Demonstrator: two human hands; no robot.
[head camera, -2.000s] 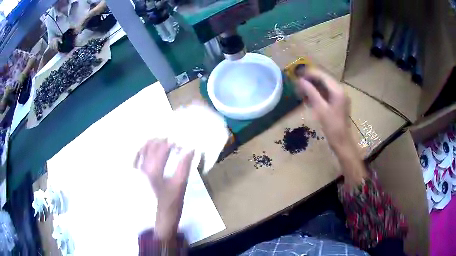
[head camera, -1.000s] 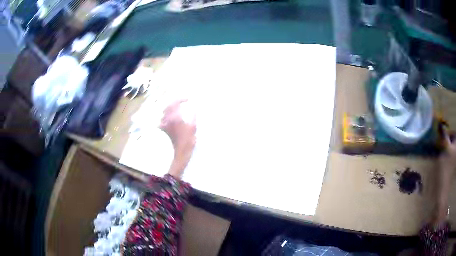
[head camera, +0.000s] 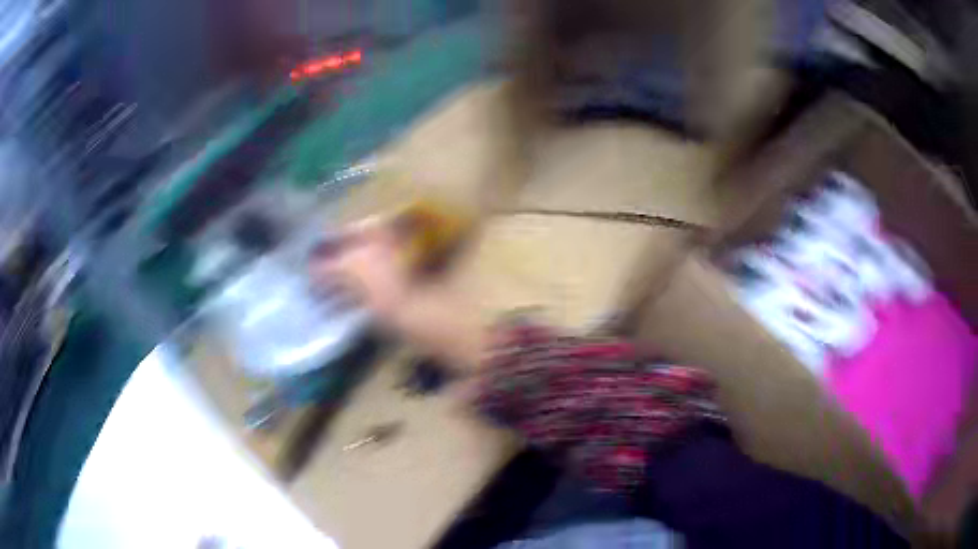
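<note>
The view is strongly blurred by motion. My right hand (head camera: 391, 281) is left of centre, at the right edge of the white fixture bowl (head camera: 290, 320), beside a yellow button box (head camera: 433, 236). Its fingers point left towards the bowl; whether they hold anything cannot be told. The bowl's contents are too blurred to tell. The dark press head (head camera: 255, 227) is at the bowl's upper left. My left hand is not in view.
The finished-parts carton with bright pink liner (head camera: 906, 375) and white impellers (head camera: 820, 273) is at the right. A white sheet (head camera: 172, 461) lies at lower left. A dark pile of small parts (head camera: 426, 375) lies on the cardboard. A red display (head camera: 326, 65) glows at the top.
The view has swung right, so the pink-lined carton shows again. My left hand, over the white sheet before, has left the picture. My right hand now appears at the bowl's edge.
</note>
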